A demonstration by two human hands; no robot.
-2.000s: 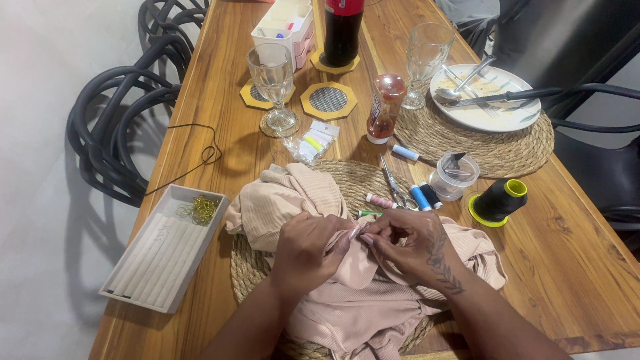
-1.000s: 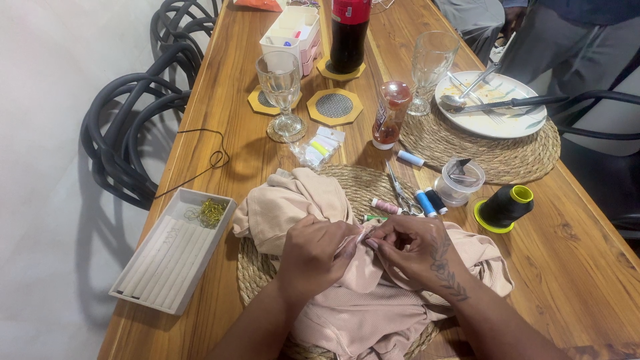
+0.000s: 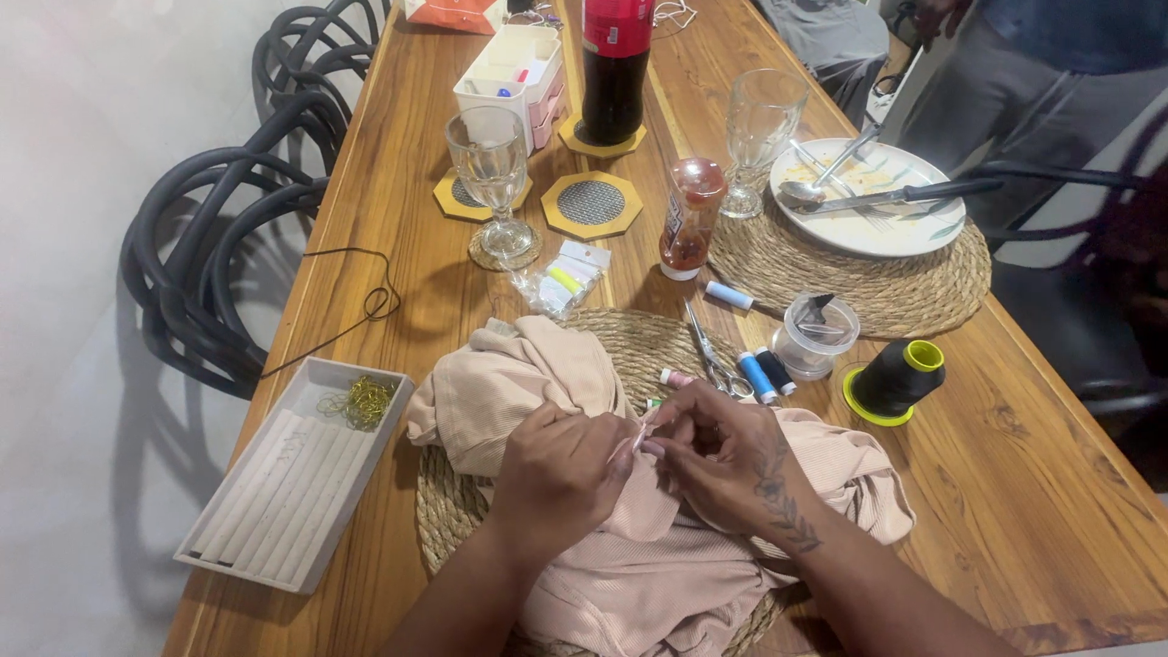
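Note:
Pale pink ribbed fabric (image 3: 657, 557) lies bunched on a round woven placemat (image 3: 447, 511). My left hand (image 3: 566, 474) pinches a fold of it between thumb and fingers. Against that fold, my right hand (image 3: 721, 456) has its thumb and index finger closed on the cloth; whether a needle is between them is too small to tell. Just beyond the hands are scissors (image 3: 716, 356), a pink thread spool (image 3: 676, 378), a blue spool (image 3: 756, 377) and a black spool (image 3: 775, 370). A large black thread cone (image 3: 894, 379) stands to their right, near a clear round container (image 3: 815, 338).
At left sits a tray (image 3: 274, 484) with white sticks and gold pins or rings. Farther back are a glass goblet (image 3: 490, 173), a sauce bottle (image 3: 692, 219), a cola bottle (image 3: 614, 82), a plate (image 3: 867, 219) with cutlery, and a second goblet (image 3: 762, 119). A person (image 3: 1049, 91) stands at upper right.
Both hands stay at the same fold of fabric, with only slight finger movement. A person standing beyond the table's right side has come into view as the view shifts.

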